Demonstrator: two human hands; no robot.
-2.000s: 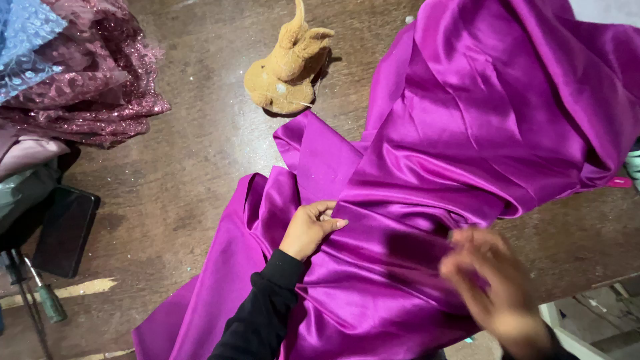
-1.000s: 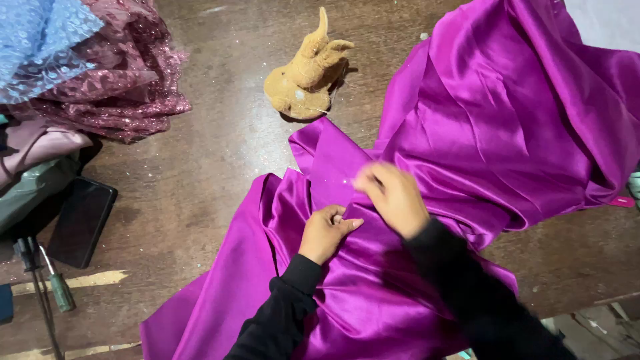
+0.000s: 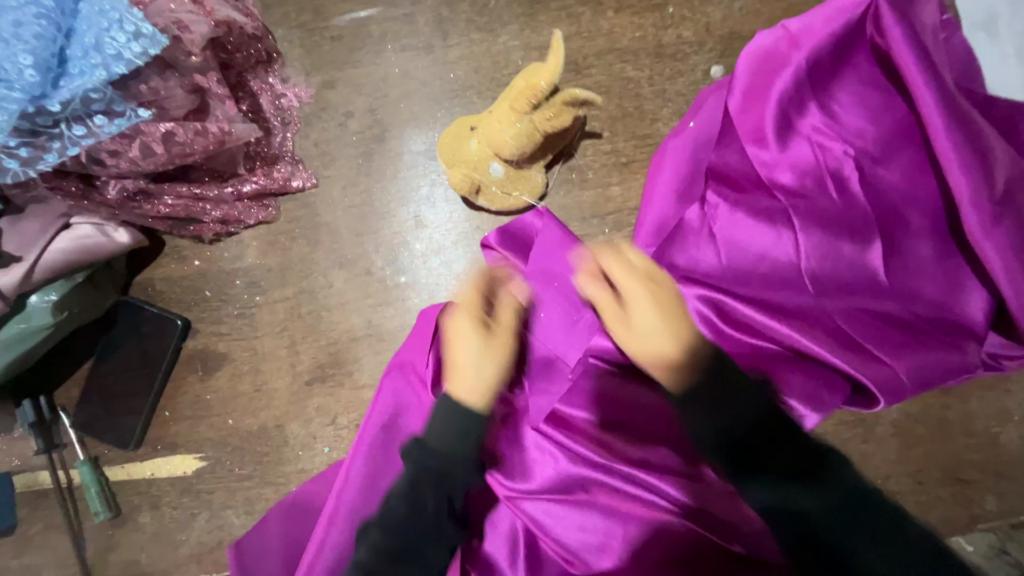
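Observation:
Magenta satin fabric (image 3: 800, 216) lies in loose folds over a wooden table, from the lower left to the upper right. My left hand (image 3: 482, 336) pinches the fabric at the left side of a narrow folded part in the middle. My right hand (image 3: 640, 312) has its fingertips at the right side of the same part; it is blurred, and whether it grips the cloth does not show. Just beyond the folded part stands a tan fuzzy figurine (image 3: 512, 148) with ear-like prongs, and fine threads lie across it.
At the upper left are a blue embroidered fabric (image 3: 64, 72) and a pink sequined fabric (image 3: 232, 136). Below them lie a dark phone (image 3: 132, 372), a green-handled tool (image 3: 98, 488) and dark cables (image 3: 60, 480). White material (image 3: 992, 48) shows at the upper right of the wooden table (image 3: 352, 264).
My right hand has come in from the lower right to the folded part of the fabric. My left hand has moved up along the cloth, toward the figurine.

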